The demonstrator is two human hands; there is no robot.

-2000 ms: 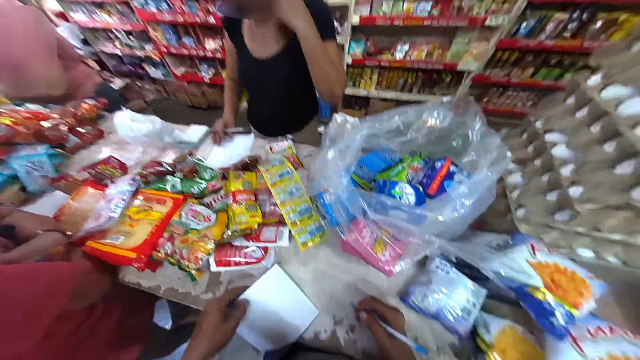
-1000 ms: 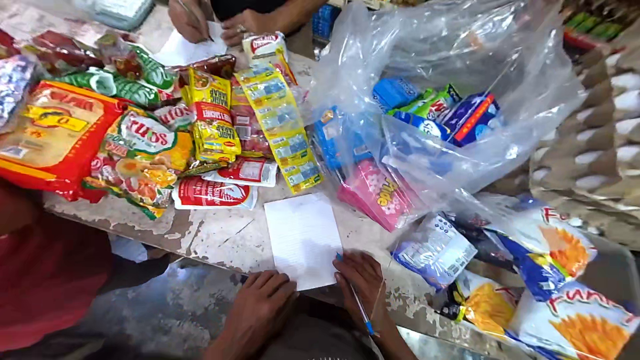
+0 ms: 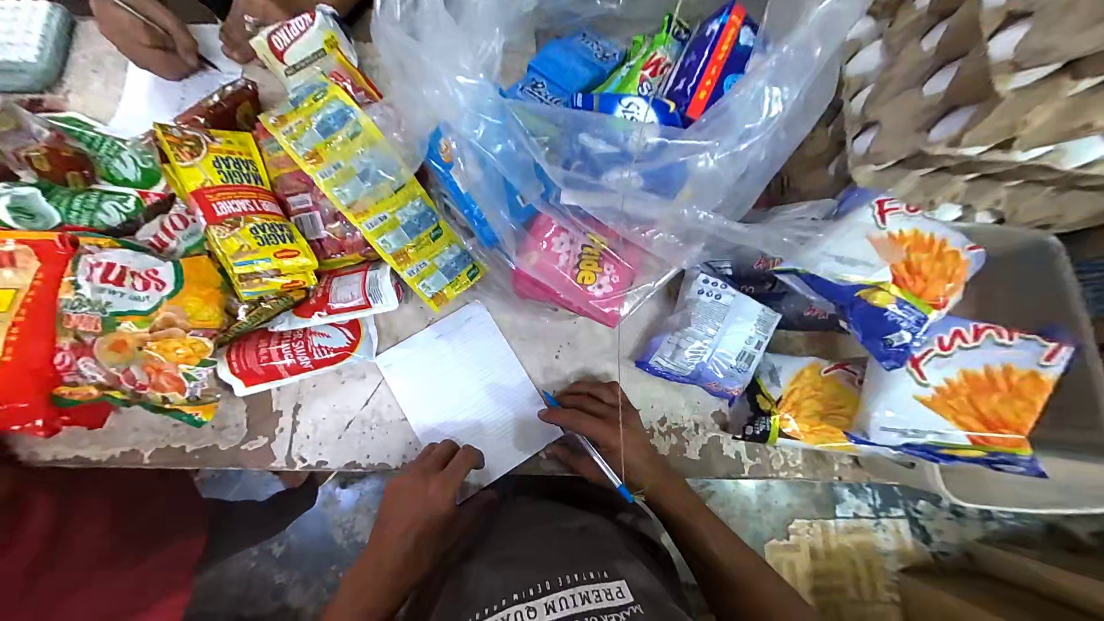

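Note:
A sheet of lined white paper (image 3: pixel 470 388) lies tilted at the worn table's (image 3: pixel 336 431) near edge. My left hand (image 3: pixel 444 483) rests on its lower left corner, fingers bent, holding nothing that shows. At the paper's right edge, my right hand (image 3: pixel 604 427) holds a blue-and-white ballpoint pen (image 3: pixel 595 453), its blue tip end toward the paper. Close to the paper's left side lie red and white sauce pouches (image 3: pixel 297 349) and a strip of yellow sachets (image 3: pixel 388 198). Beyond it, a pink pack (image 3: pixel 578 267) shows through a clear plastic bag (image 3: pixel 733 164).
Seasoning packs (image 3: pixel 241 207) and a fruit-pictured pouch (image 3: pixel 142 328) crowd the left side. Snack bags (image 3: pixel 975 397) fill a plastic bin (image 3: pixel 1065 293) at right, below stacked egg trays (image 3: pixel 975 95). Another person's hand (image 3: pixel 151 39) writes on paper (image 3: pixel 164 90) at the far left.
The view has tilted down from the shelves and closer over the table. My hands, apart two seconds ago with the left one holding up the paper's edge, are now nearer each other at the paper.

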